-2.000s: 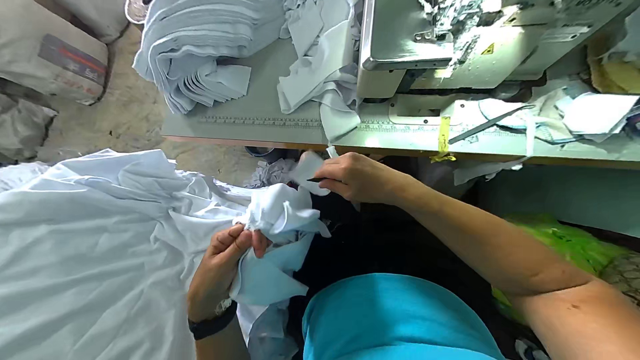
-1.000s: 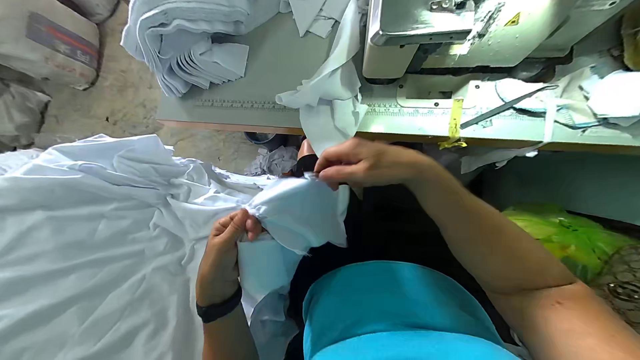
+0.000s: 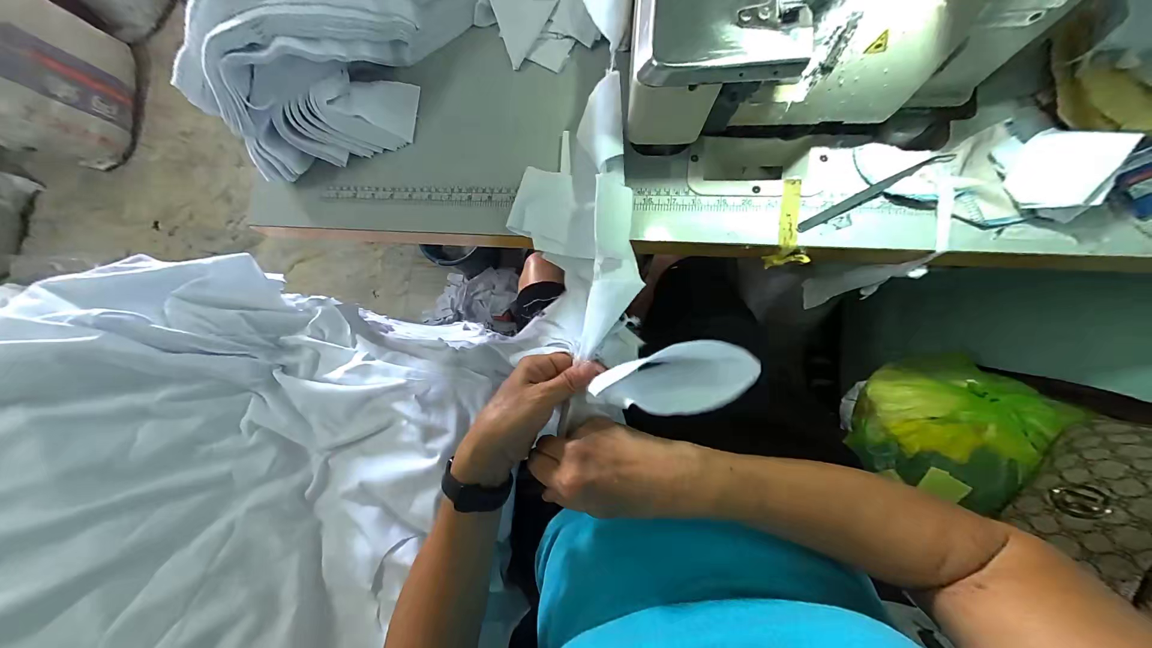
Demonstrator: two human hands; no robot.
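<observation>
My left hand (image 3: pixel 531 396), with a dark band on its wrist, pinches white fabric pieces (image 3: pixel 598 261) that stretch up over the table edge toward the sewing machine (image 3: pixel 792 63). Just below and right of it, my right hand (image 3: pixel 598 463) is closed on the lower part of the same white cloth; its fingertips are partly hidden. A curled white fabric piece (image 3: pixel 688 378) sticks out to the right above my right hand. A large heap of white cloth (image 3: pixel 198 432) spreads to the left of both hands and runs up to them.
Stacked white cut pieces (image 3: pixel 306 81) lie on the table (image 3: pixel 486 117), which has a ruler strip (image 3: pixel 432 195) near its front edge. Tweezers (image 3: pixel 868 193) and scraps (image 3: pixel 1062 171) lie at the right. Below are a green plastic bag (image 3: pixel 954 423) and a patterned bag (image 3: pixel 1089 504).
My right hand has moved down from near the table edge to below my left hand. The fabric pieces now stretch from my left hand up over the table.
</observation>
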